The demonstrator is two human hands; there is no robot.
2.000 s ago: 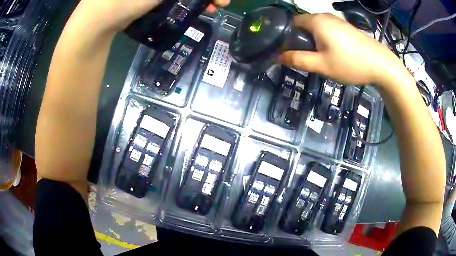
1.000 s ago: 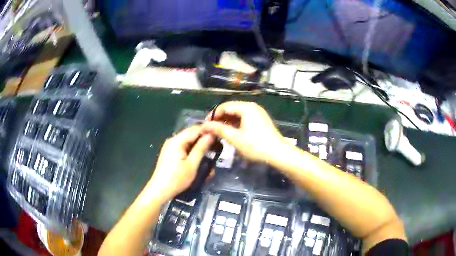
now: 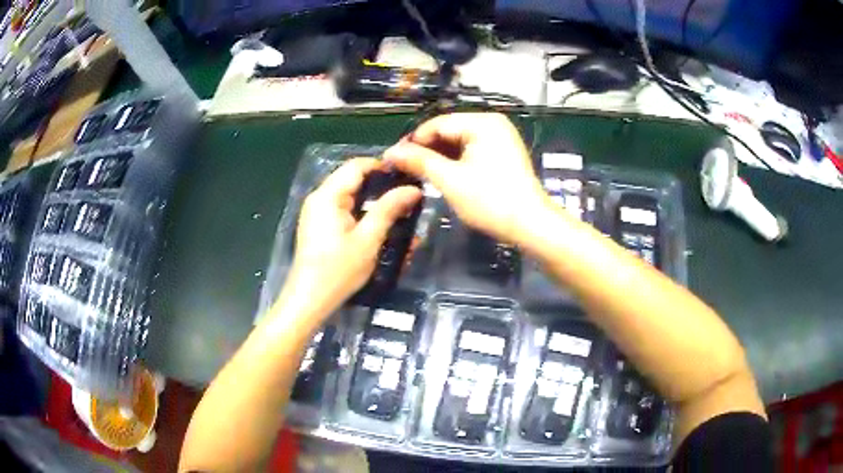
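Observation:
My left hand [image 3: 344, 226] is closed around a black handheld device [image 3: 396, 249] held above the clear blister tray [image 3: 428, 319]. My right hand [image 3: 481, 175] is at the device's far end, its thumb and fingertips pinched together there. What the fingertips pinch is too small and blurred to tell. The tray lies flat on the green bench, with black devices [image 3: 473, 379] bearing white labels in its near row and more in its far row, partly hidden under my right arm.
Stacked filled trays [image 3: 88, 249] stand at the left. A white scanner [image 3: 739, 194] lies at the right. A black scanner [image 3: 393, 83] and a black mouse [image 3: 596, 72] are on the white ledge, with cables. A small orange fan [image 3: 125, 411] is below left.
The black scanner has left my right hand, which now works at the device with my left hand. The view has tilted up, then slightly down since.

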